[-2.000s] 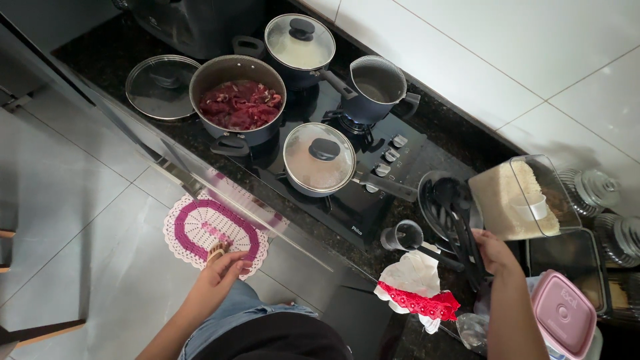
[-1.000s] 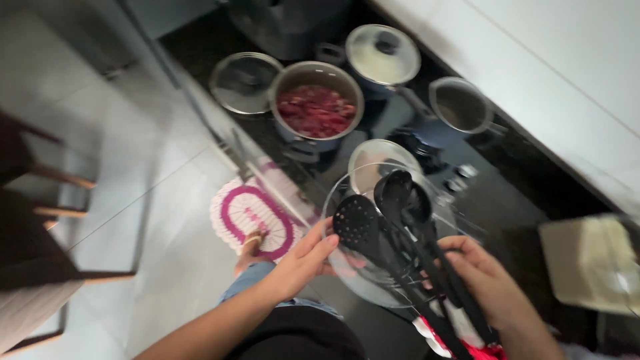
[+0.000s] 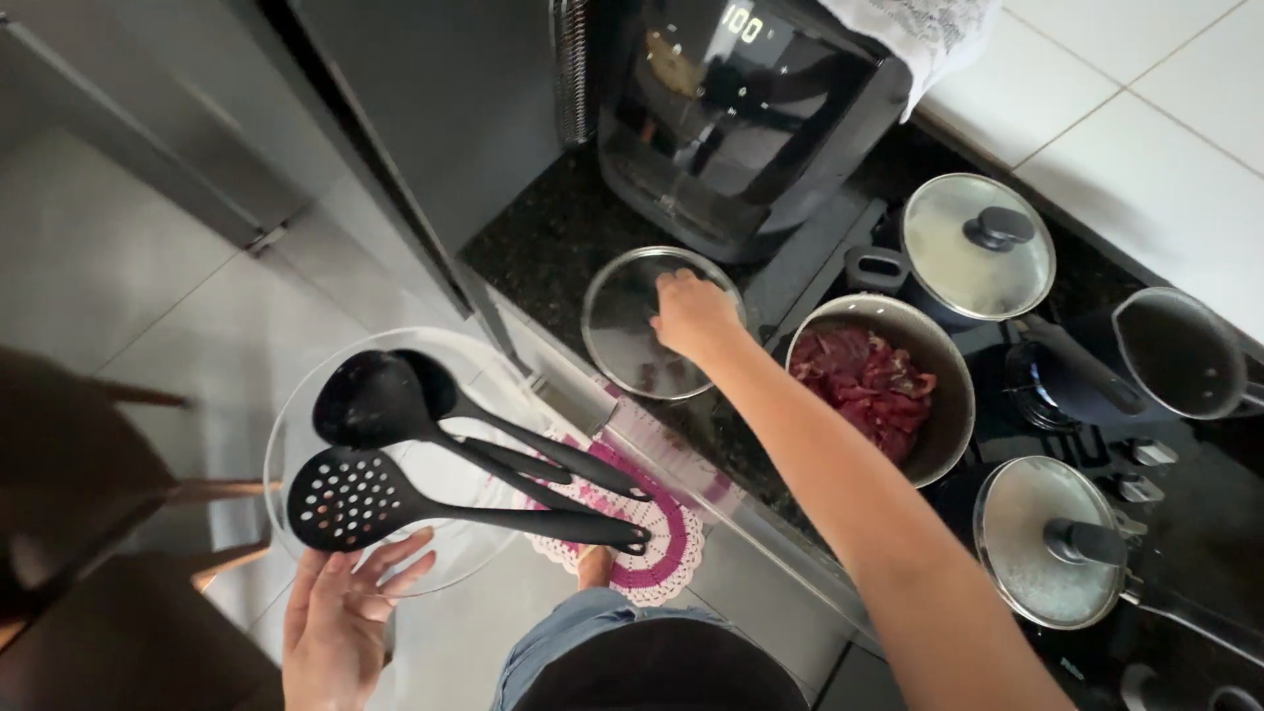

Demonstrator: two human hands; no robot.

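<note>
My left hand (image 3: 346, 607) holds a clear glass bowl (image 3: 474, 573) by its near rim, over the floor. In the bowl lie a black slotted skimmer (image 3: 346, 499), a black ladle (image 3: 365, 400) and other black utensils, handles pointing right. My right hand (image 3: 696, 316) is closed on the knob of a glass pot lid (image 3: 617, 326), which lies on the dark granite counter; the fingers cover the knob. Just right of it stands an uncovered pot (image 3: 953, 425) with raw red meat (image 3: 869, 385) inside.
A lidded pot (image 3: 978, 247), a lidded pan (image 3: 1052, 543) and a dark saucepan (image 3: 1180, 346) stand on the cooktop, where a blue flame shows. Behind the lid is an air fryer (image 3: 731, 128). A steel appliance edge (image 3: 395, 188) rises at left. A crocheted mat (image 3: 681, 533) lies on the floor.
My right hand has left the utensils and gone to the pot lid. The bowl, over the stove a second ago, is now over the floor in my left hand. The view has swung left.
</note>
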